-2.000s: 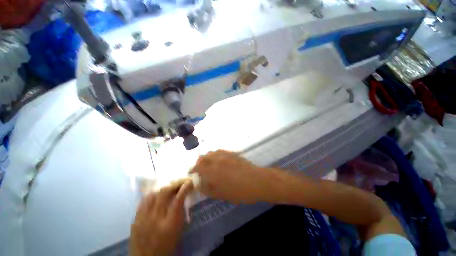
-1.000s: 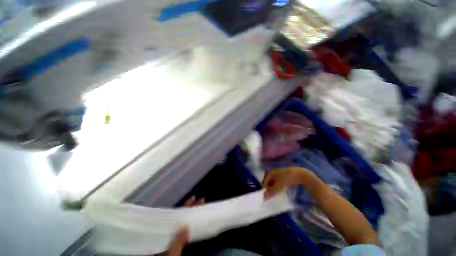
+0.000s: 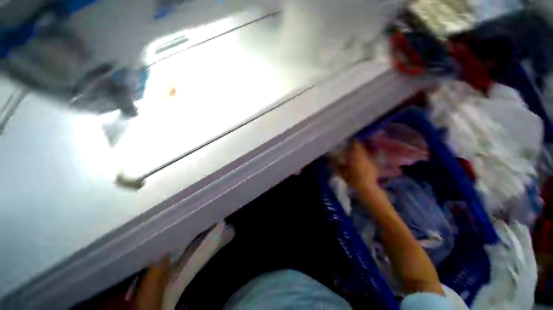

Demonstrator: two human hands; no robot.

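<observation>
The white fabric strip (image 3: 197, 257) hangs below the table's front edge at the lower left. My left hand (image 3: 153, 284) is at the strip's left side, blurred and partly cut off by the bottom edge; its grip is hard to see. My right hand (image 3: 356, 164) reaches into the blue plastic basket (image 3: 345, 239) at its far left side, near the table edge. Its fingers are blurred, and I cannot tell whether they hold anything. A small orange label (image 3: 173, 92) lies on the brightly lit machine bed (image 3: 224, 91).
The needle area of the sewing machine (image 3: 112, 91) is at the upper left. Red-handled scissors (image 3: 405, 53) lie at the table's right end. Pink and blue-grey pieces (image 3: 412, 206) fill the basket. White cloth piles (image 3: 494, 145) stand to its right.
My right hand has let go of the strip's right end and moved up into the basket. The strip has moved left and down with my left hand. The view has shifted.
</observation>
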